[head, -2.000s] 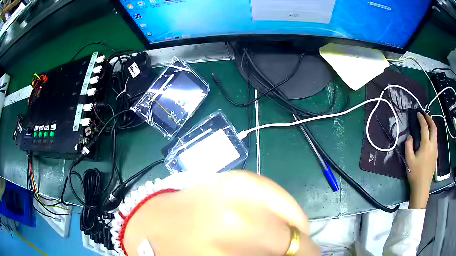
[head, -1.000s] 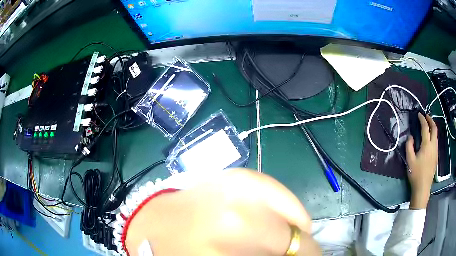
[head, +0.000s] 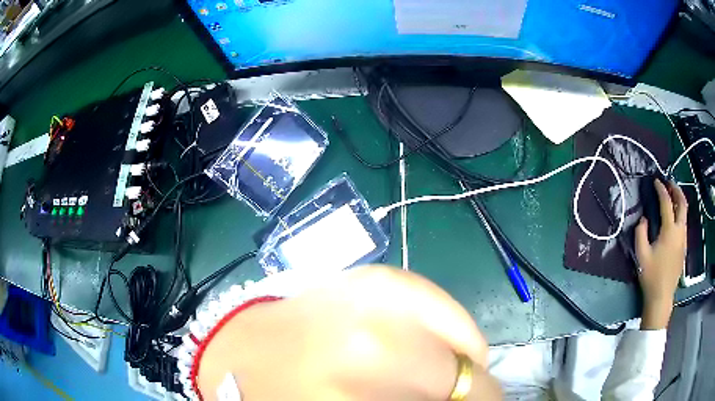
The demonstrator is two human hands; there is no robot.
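My right hand [head: 663, 251] rests over a small black computer mouse [head: 650, 205] on the dark mouse pad [head: 596, 254]. My left hand [head: 368, 333] is large, bright and blurred close to the camera at the bottom centre, with a gold ring; its fingers are cut off or hidden, so its hold cannot be told. A clear-wrapped screen unit with a lit white screen [head: 329, 241] lies just beyond it, partly covered by it. A white USB cable [head: 502, 185] runs from this unit to the mouse pad. A second wrapped unit, dark-screened [head: 274, 157], lies behind it.
A black test box [head: 90, 172] with green lights stands at left, with coiled black cables [head: 145, 305] beside it. The monitor [head: 329, 31] is at the back, a yellow paper slip [head: 557, 102] under its edge. A blue pen [head: 517, 282] and smartphone [head: 694, 235] lie at right.
My right hand and the mouse have shifted very slightly. My left hand and the two wrapped units stay in nearly the same places.
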